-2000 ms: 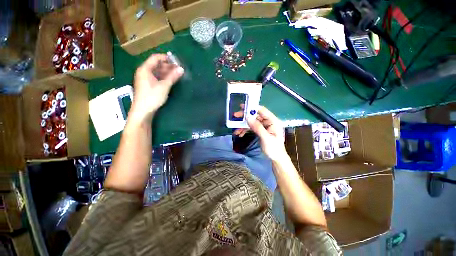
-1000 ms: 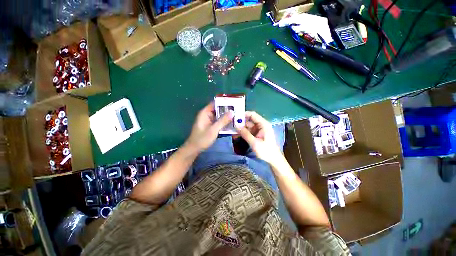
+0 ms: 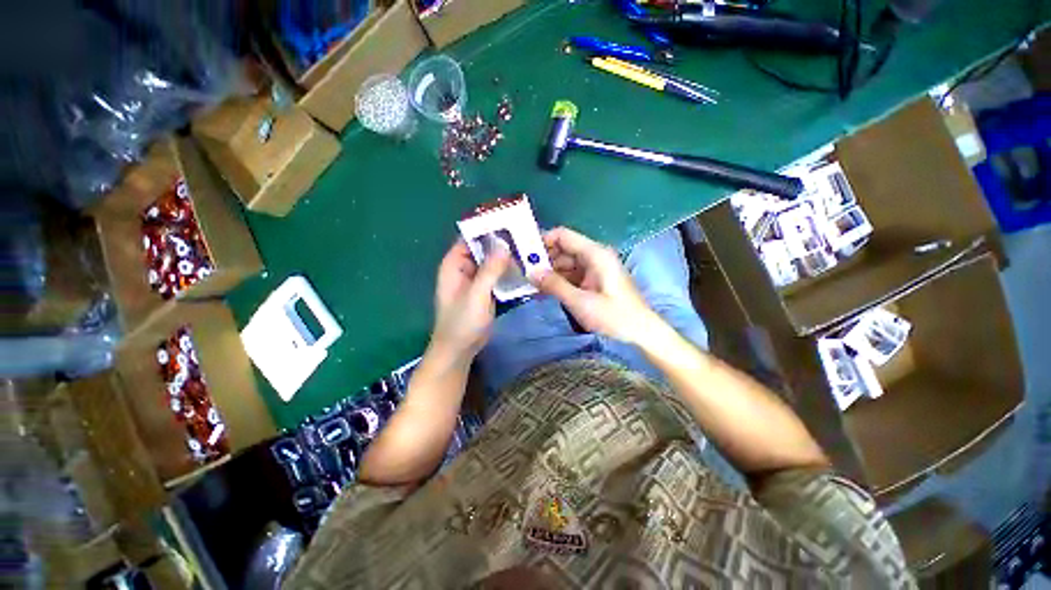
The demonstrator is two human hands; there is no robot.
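Note:
A white plastic housing (image 3: 516, 224) with a window, a small dark round spot and a reddish top edge is held over the mat's front edge. My left hand (image 3: 466, 295) grips its left side, with the thumb over the window. My right hand (image 3: 590, 284) holds its lower right side, with the fingers close to the dark spot. The fingers hide part of the window and the lower edge. I cannot tell what lies inside the housing.
A hammer (image 3: 668, 159), a yellow pen-like tool (image 3: 652, 78) and copper-coloured fittings (image 3: 467, 143) lie on the green mat (image 3: 369, 236). Clear cups (image 3: 438, 87) stand behind. A white frame (image 3: 302, 326) rests on pale sheets at left. Open cartons (image 3: 922, 219) flank the bench.
My left hand has come from the left, over the mat, to the housing, and both hands now hold it. The housing has tilted. The whole view has turned and shifted.

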